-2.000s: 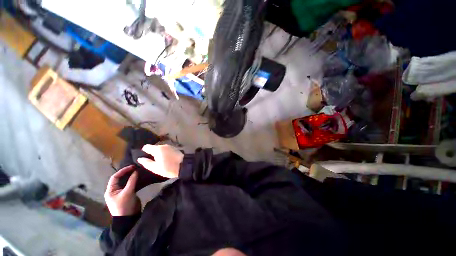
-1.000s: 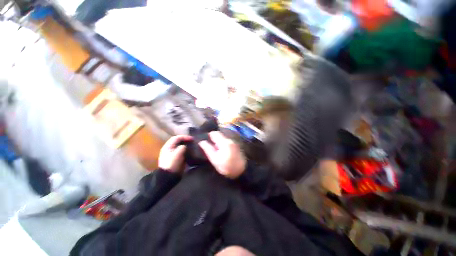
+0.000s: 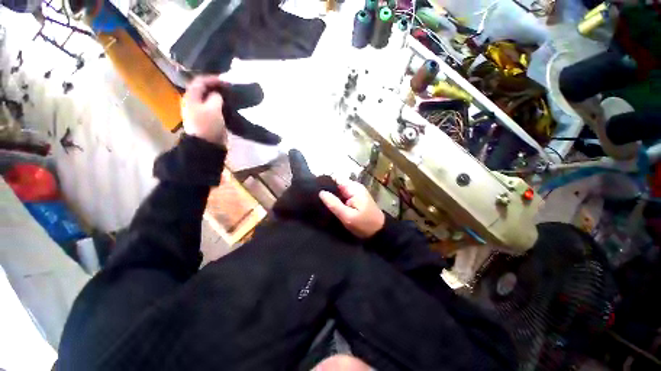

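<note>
My left hand (image 3: 205, 109) is at the left edge of the white tabletop (image 3: 297, 90), closed on small black cloth pieces (image 3: 250, 114) that spread to its right in two flaps. My right hand (image 3: 355, 209) is in front of my chest, with thumb and fingers pinching a black fabric piece (image 3: 301, 190). Part of that piece merges with my dark jacket, so its full outline is unclear.
Larger dark garment panels (image 3: 254, 32) lie at the tabletop's far side. A cream sewing machine (image 3: 442, 170) stands at the right, with thread cones (image 3: 383, 20) behind it. A black fan (image 3: 554, 286) is at lower right. An orange-brown board (image 3: 141, 65) is at left.
The view has turned toward the sewing table and machine. My hands, close together on black cloth before, are now apart; the left has reached out to the tabletop.
</note>
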